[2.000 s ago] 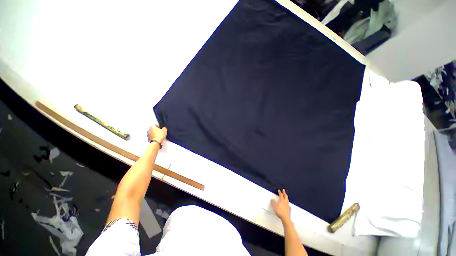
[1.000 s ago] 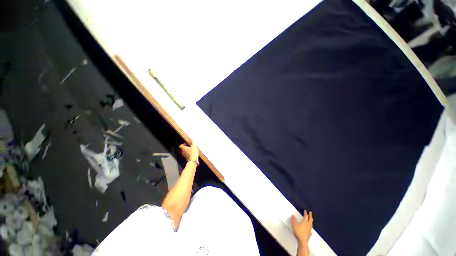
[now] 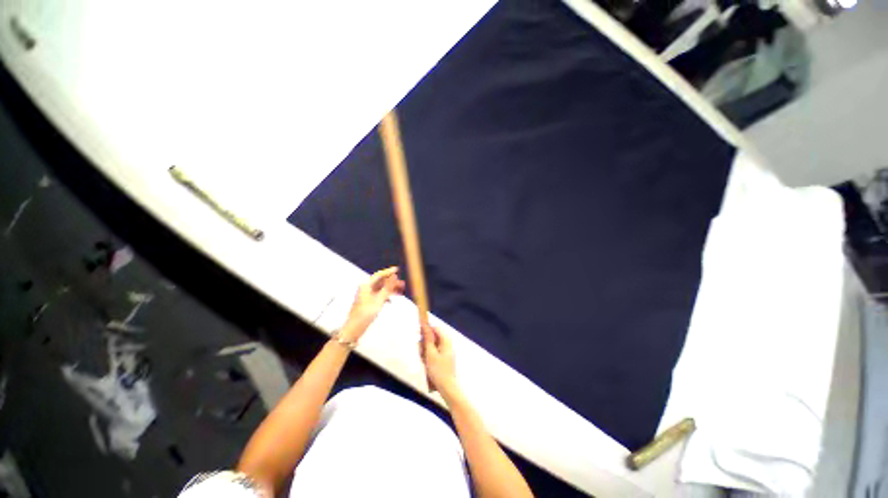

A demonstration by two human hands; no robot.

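Note:
The dark navy fabric ply (image 3: pixel 555 214) lies spread on the white table, its near edge close to the table's front edge. My right hand (image 3: pixel 437 355) grips the near end of the long reddish-brown wooden stick (image 3: pixel 403 204), which points away from me over the dark fabric. My left hand (image 3: pixel 376 294) is beside the stick at the fabric's near edge, fingers apart, holding nothing.
One mottled cloth weight (image 3: pixel 216 203) lies on the table at the left, another cloth weight (image 3: pixel 661 444) at the fabric's near right corner. A white pile of fabric (image 3: pixel 764 340) lies at the right. Scraps (image 3: pixel 117 394) litter the dark floor.
The wooden stick has left the table's front edge and is now in my right hand, over the fabric. My left hand has let go of it. The view has turned back toward the right.

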